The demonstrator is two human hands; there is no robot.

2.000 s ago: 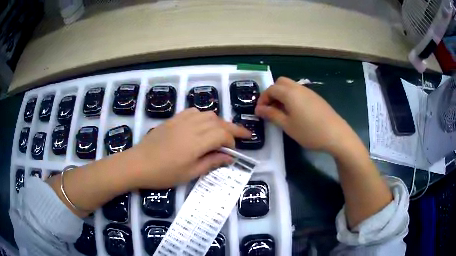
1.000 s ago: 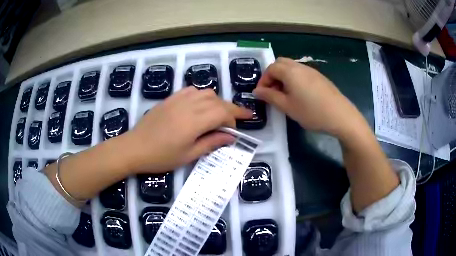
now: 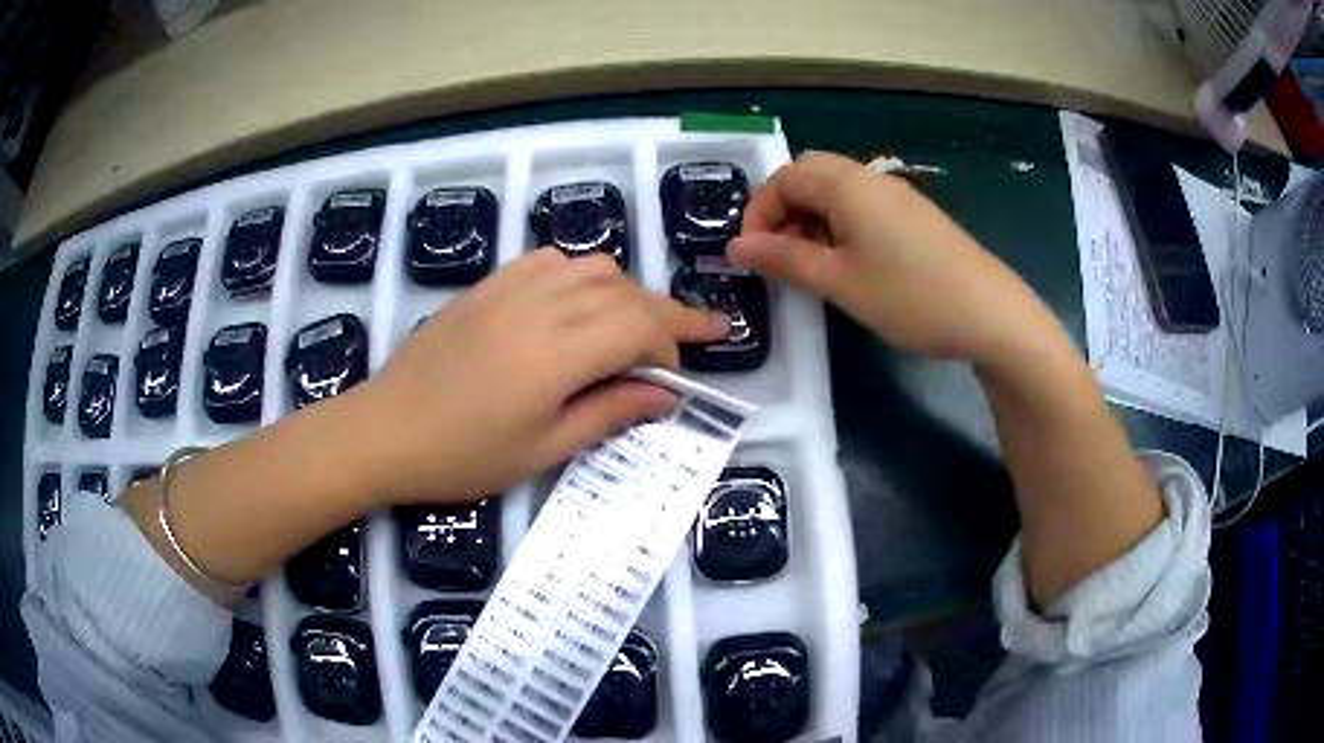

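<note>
My left hand (image 3: 530,378) holds the top end of a long white label sheet (image 3: 588,559) between thumb and fingers, its index finger resting on a glossy black device unit (image 3: 738,322). The unit lies in the right column of a white foam tray (image 3: 834,537). My right hand (image 3: 886,261) is at that unit's upper right edge, thumb and index finger pinched together; whether a label is between them cannot be told. Small white labels show on the top edges of several units, such as the upper right unit (image 3: 706,203).
Green tape (image 3: 729,124) marks the tray's back edge. A pale wooden shelf (image 3: 581,51) runs behind. At the right lie a smartphone (image 3: 1165,232), printed paper sheets (image 3: 1125,341), a white cable (image 3: 1227,392) and a fan (image 3: 1256,66).
The tray and surroundings sit higher in the picture than two seconds ago, as the view has shifted. Both hands stay around the same unit, with only slight finger movement.
</note>
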